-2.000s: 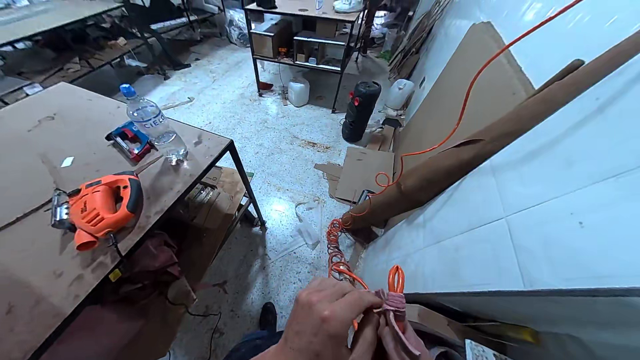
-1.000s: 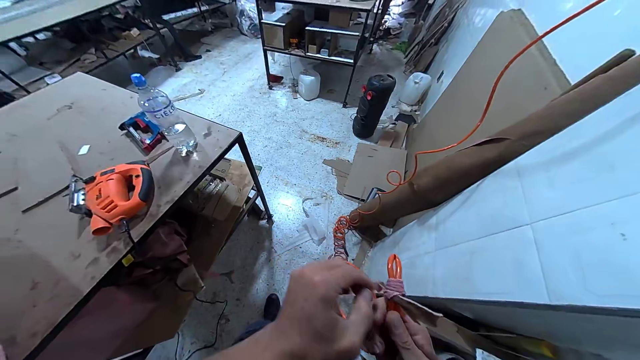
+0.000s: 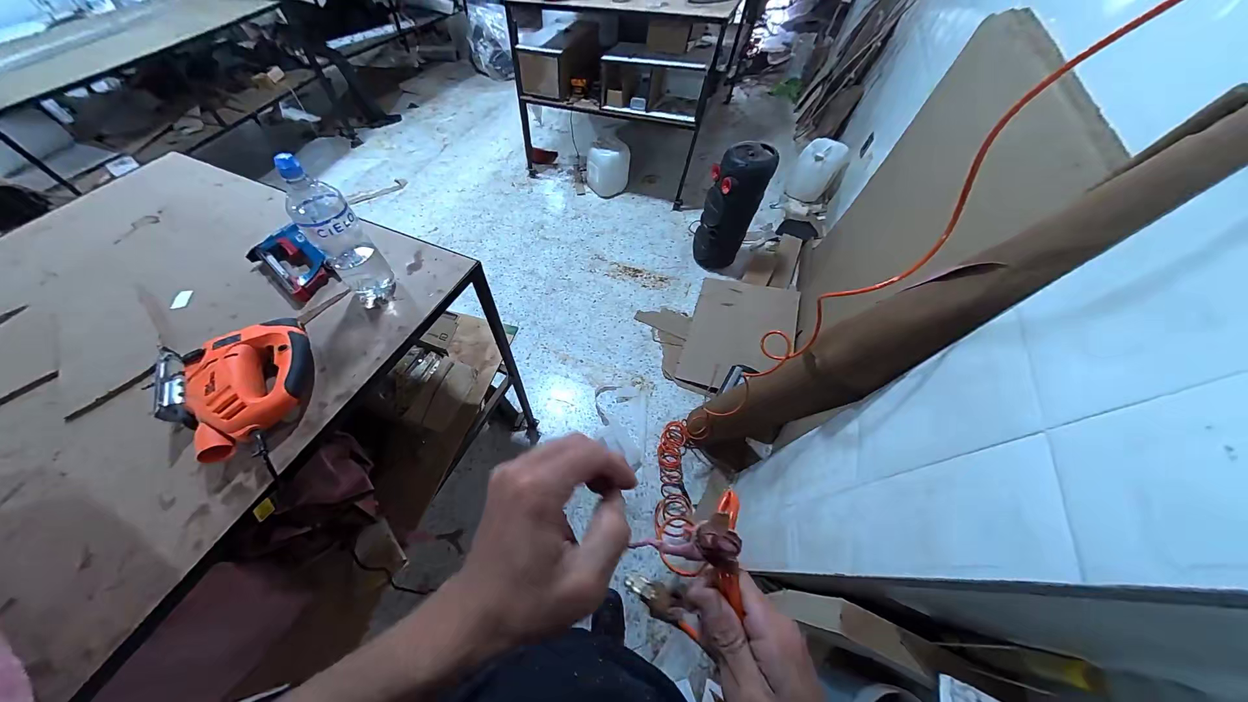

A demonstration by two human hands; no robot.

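My left hand (image 3: 551, 536) is raised at lower centre, thumb and forefinger curled toward each other; whether a thin strand end sits between them cannot be told. To its right my right hand (image 3: 746, 634) grips a doubled orange air hose, with a pinkish strip (image 3: 720, 544) of cloth or cord wound round it just above the fingers. One end of the strip sticks out toward my left hand. A brass-coloured hose fitting (image 3: 651, 595) hangs beside my right hand. Behind the hands, the orange coiled hose (image 3: 673, 468) hangs down and runs up along the wall.
On the wooden table (image 3: 88, 253) at left lie an orange jigsaw (image 3: 239, 385) and a blue-red staple gun (image 3: 291, 261), beside an upright water bottle (image 3: 341, 239). A long brown roll (image 3: 877, 341) leans at right by a white tiled surface (image 3: 1121, 419). Cardboard (image 3: 736, 331) and a black speaker-like cylinder (image 3: 733, 205) stand beyond.
My left hand has moved away from my right hand, to the left; earlier both were together at the strip. The orange hose remains in my right hand.
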